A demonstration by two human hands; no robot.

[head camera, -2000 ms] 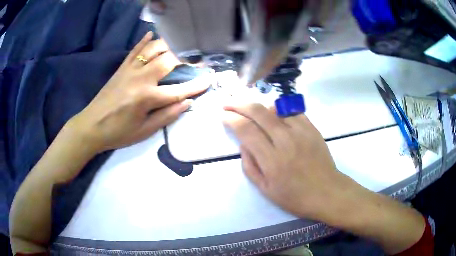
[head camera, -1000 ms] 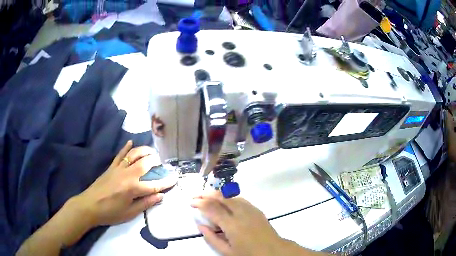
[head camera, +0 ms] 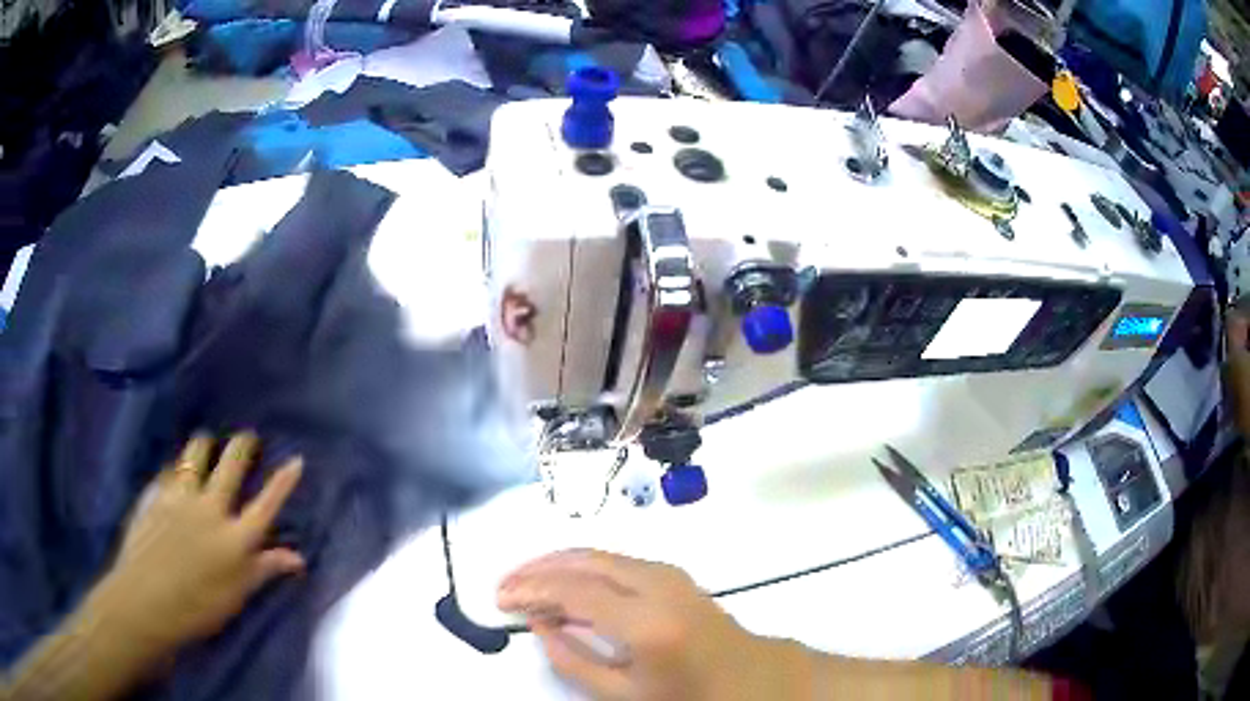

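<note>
The dark navy garment panel [head camera: 137, 329] covers the left of the table, and its part beside the needle is blurred. My left hand [head camera: 199, 548] lies on this cloth at the lower left, fingers spread, gripping nothing visible. My right hand [head camera: 644, 630] is over the white table in front of the needle, fingers curled around a small whitish item [head camera: 598, 644], too blurred to name surely. The presser foot and needle [head camera: 583, 459] are under the sewing machine head [head camera: 548, 260], lit white. No cloth is clearly seen under the foot.
Snips [head camera: 946, 520] with blue handles lie right of my right hand, beside printed paper labels [head camera: 1014, 504]. A dark control panel [head camera: 891, 329] is on the machine. The ruler edge [head camera: 1097, 586] runs along the table front. Mixed cloth is piled behind the machine [head camera: 329, 137].
My left hand has left the needle area and moved left onto the cloth, its fingers spreading. My right hand has drawn slightly back from the needle. The view has tilted up from the earliest frame.
</note>
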